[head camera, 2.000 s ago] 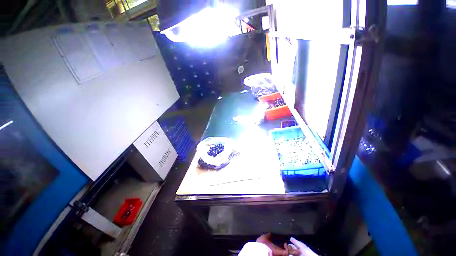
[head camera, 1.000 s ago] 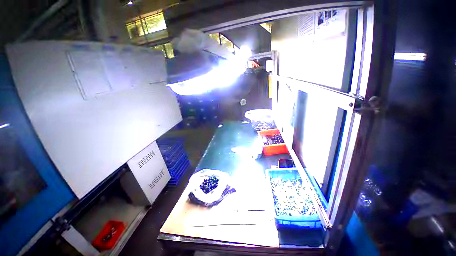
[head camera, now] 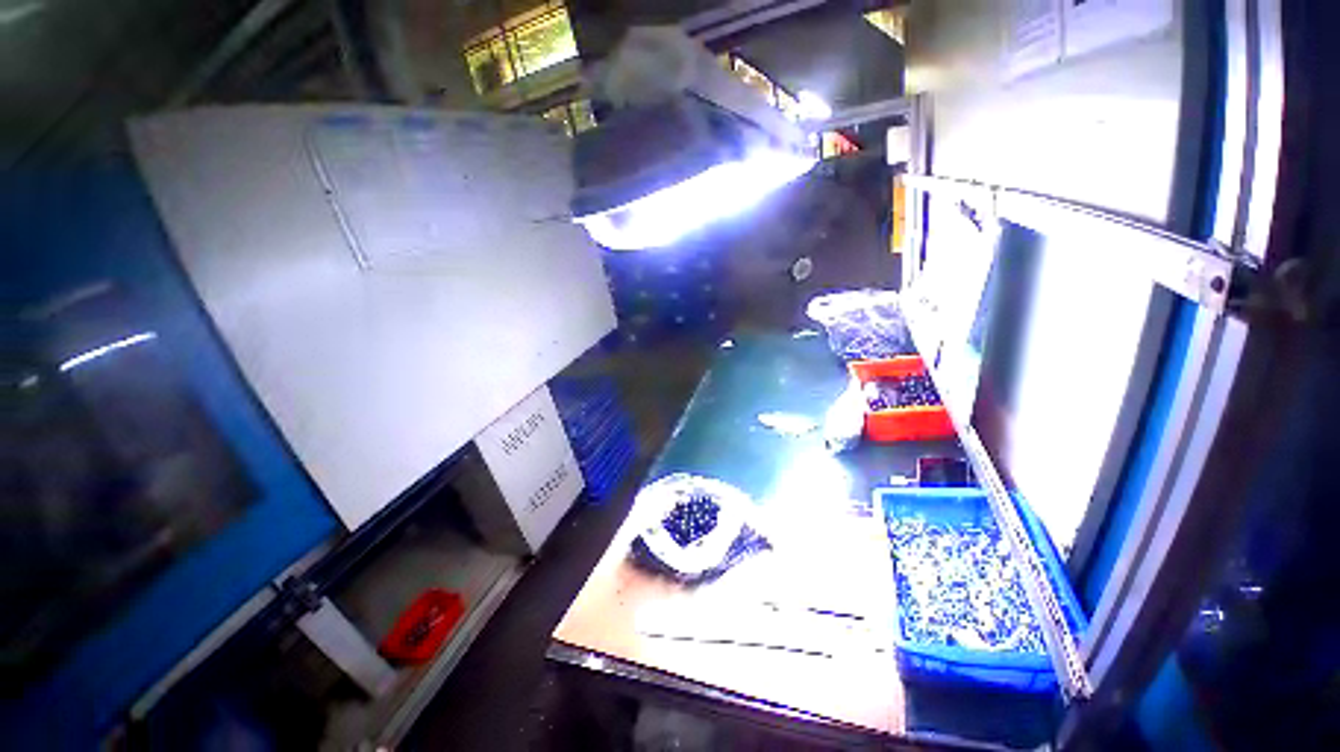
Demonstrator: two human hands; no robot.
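Note:
Neither of my hands is in the picture. Nearest in front of me is a narrow bench with a green top (head camera: 735,419) and a tan board (head camera: 610,613) at its near end. A round open bag (head camera: 691,526) with dark pieces inside stands on the board. A long thin rod (head camera: 757,644) lies flat near the front edge. A blue bin (head camera: 977,664) full of small pale pieces stands at the right bench edge. Behind it is a red-orange bin (head camera: 908,425) with dark pieces.
A bulging clear plastic bag (head camera: 860,322) lies at the far bench end. A bright work lamp (head camera: 698,199) hangs above. A metal frame (head camera: 1208,279) borders the right side. Low left are a red tray (head camera: 423,627) and a white box (head camera: 531,467); stacked blue crates (head camera: 598,438) stand beside it.
My hands, seen at the bottom edge two seconds ago, are out of the picture. The view has shifted, so the bench sits further right than one second ago.

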